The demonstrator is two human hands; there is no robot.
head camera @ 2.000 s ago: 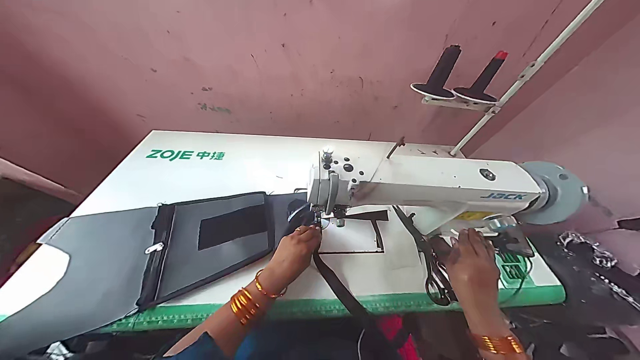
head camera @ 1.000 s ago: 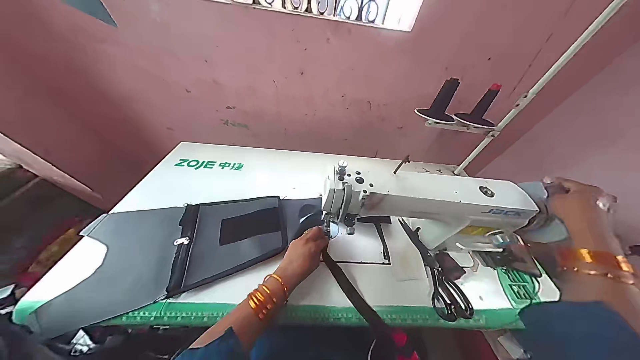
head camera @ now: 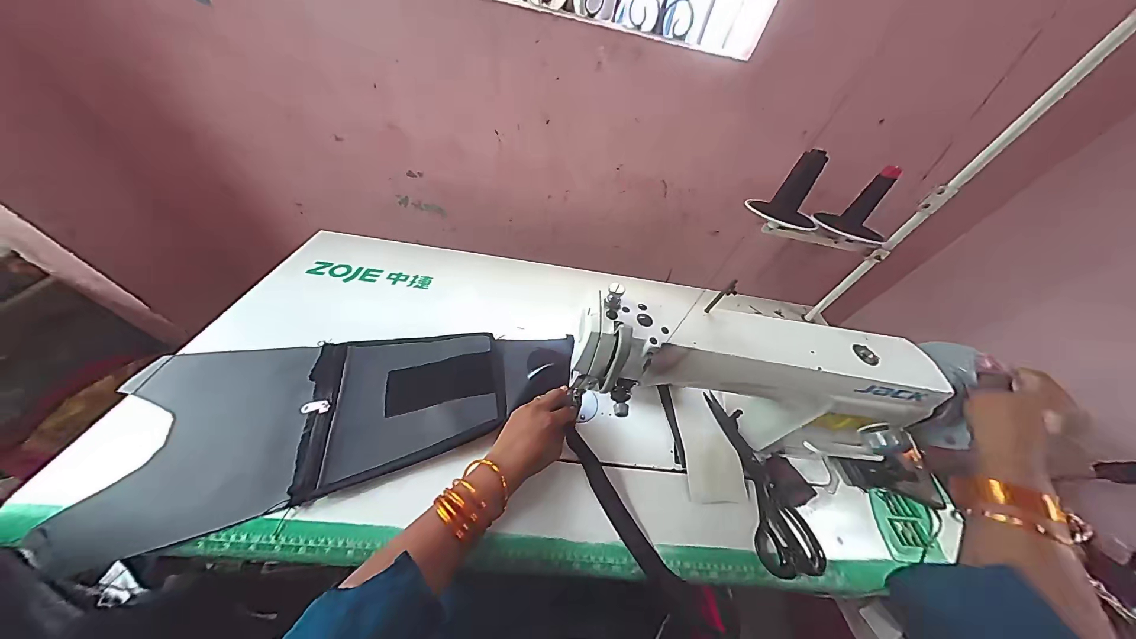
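Observation:
A Jack sewing machine [head camera: 781, 364] stands on a white table. My left hand [head camera: 537, 430] is at its needle area, fingertips on the edge of a grey fabric piece [head camera: 240, 426] with black binding, a zipper [head camera: 315, 407] and a black patch [head camera: 441, 383]. Whether the fingers pinch the fabric or the binding is unclear. From beside these fingers a black binding strip [head camera: 621, 510] runs down over the table's front edge. My right hand [head camera: 1021, 417], blurred, is beside the handwheel [head camera: 950, 390] at the machine's right end; its fingers are not clear.
Black-handled scissors [head camera: 781, 524] lie right of the needle area, beside a pale rectangular piece [head camera: 714, 461]. Two black thread cones [head camera: 799, 191] stand on a rack behind the machine. A green strip [head camera: 532, 550] with markings runs along the table's front edge. A pink wall rises behind.
My right hand has moved from the table near the scissors to the handwheel, and from its top to its right side. My left hand has stayed by the needle. The view has tilted up.

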